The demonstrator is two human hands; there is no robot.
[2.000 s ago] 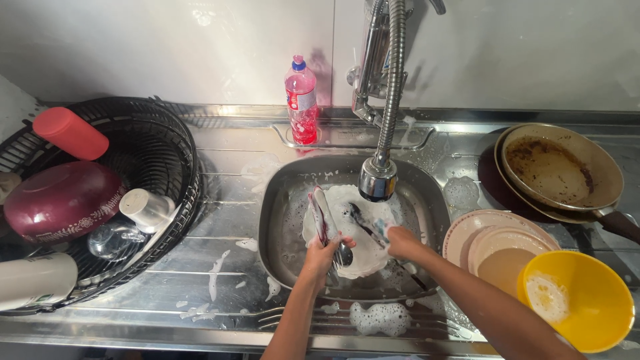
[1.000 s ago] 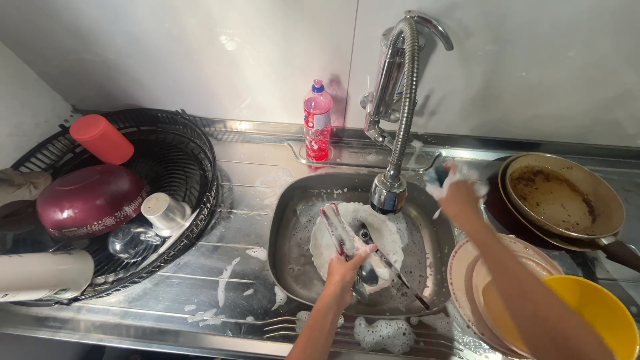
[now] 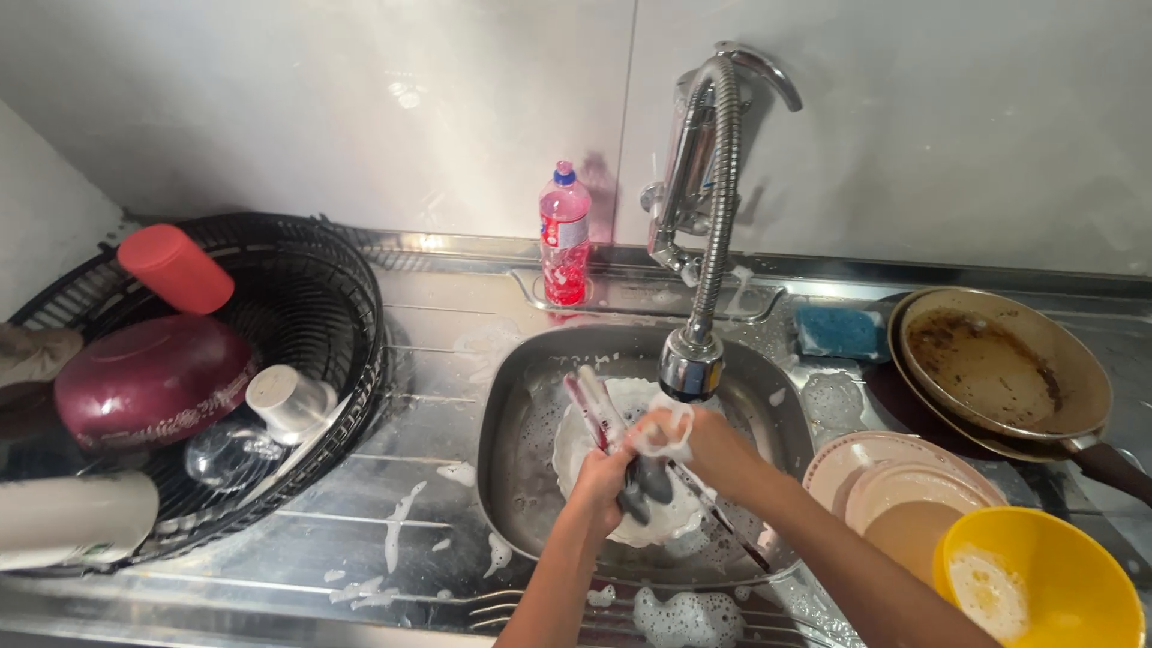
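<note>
My left hand (image 3: 601,486) is closed around a bundle of cutlery (image 3: 594,405) with handles pointing up and dark rounded ends below. Soapy foam covers my right hand (image 3: 688,441), which touches the bundle just under the faucet's spray head (image 3: 691,364); whether its fingers grip a piece is hidden. Both hands are over a white scalloped plate (image 3: 576,441) in the steel sink (image 3: 522,531). A long thin utensil (image 3: 733,531) leans across the plate toward the sink's near right edge. The blue sponge (image 3: 840,331) lies on the counter behind, right of the sink.
A black dish rack (image 3: 360,297) at left holds a maroon bowl (image 3: 153,378), a red cup (image 3: 175,268) and other dishes. Behind the sink stands a pink soap bottle (image 3: 565,238). Frying pans (image 3: 990,360), pinkish plates (image 3: 832,459) and a yellow bowl (image 3: 1044,576) occupy the right side.
My right hand has come back from the counter right of the faucet to the cutlery in my left hand. The sponge now lies on that counter, out of my hand.
</note>
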